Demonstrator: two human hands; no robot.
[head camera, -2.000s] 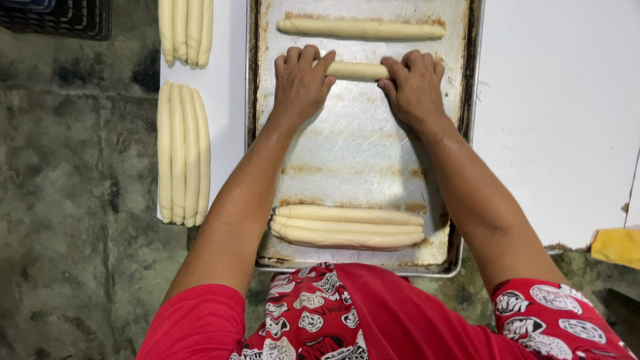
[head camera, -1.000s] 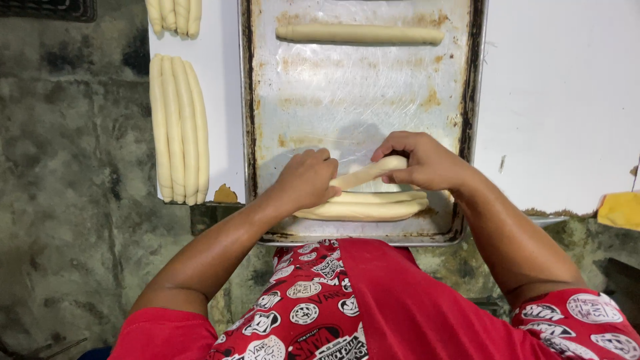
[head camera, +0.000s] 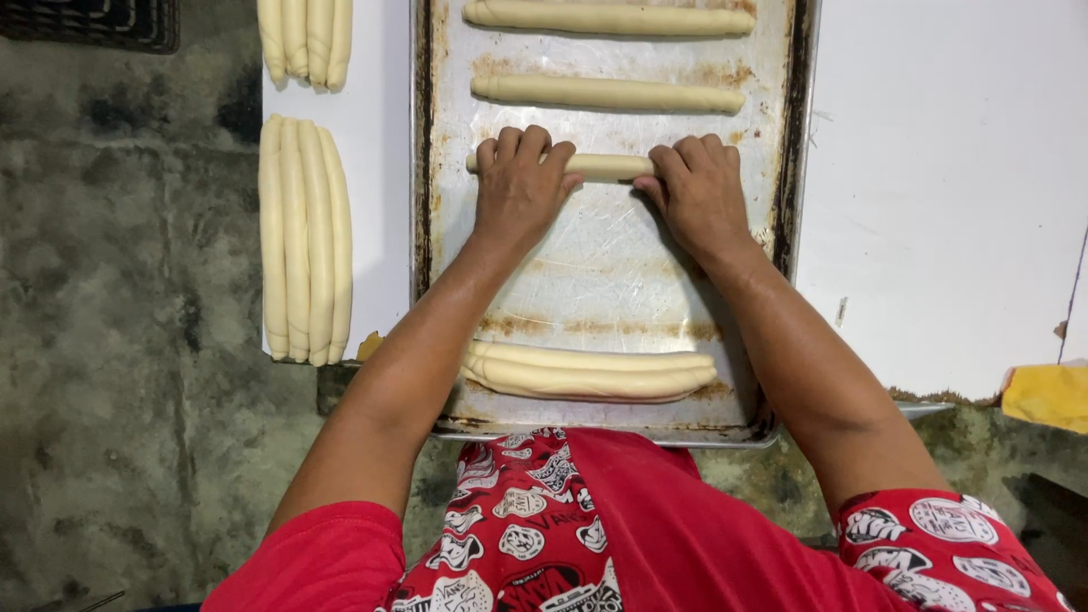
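Observation:
Both hands are on one dough roll (head camera: 605, 167) lying crosswise on a worn metal baking tray (head camera: 595, 280). My left hand (head camera: 521, 187) grips it near its left end, and my right hand (head camera: 699, 191) has its right end, which the fingers cover. Two more dough rolls lie roughly parallel farther up the tray, one at the top (head camera: 608, 17) and one just above my hands (head camera: 608, 93). A bunch of dough rolls (head camera: 591, 371) lies side by side at the tray's near end, its left tip beside my left forearm.
On the white tabletop left of the tray lie two bunches of dough rolls, a nearer one (head camera: 306, 242) and a farther one (head camera: 306, 38). A yellow cloth or sheet (head camera: 1047, 398) hangs at the table's right front edge. A dark crate (head camera: 93, 21) stands at the top left.
One second ago my hands held a dough roll just above the near bunch; now they are farther up the tray with a roll laid crosswise. The view has shifted.

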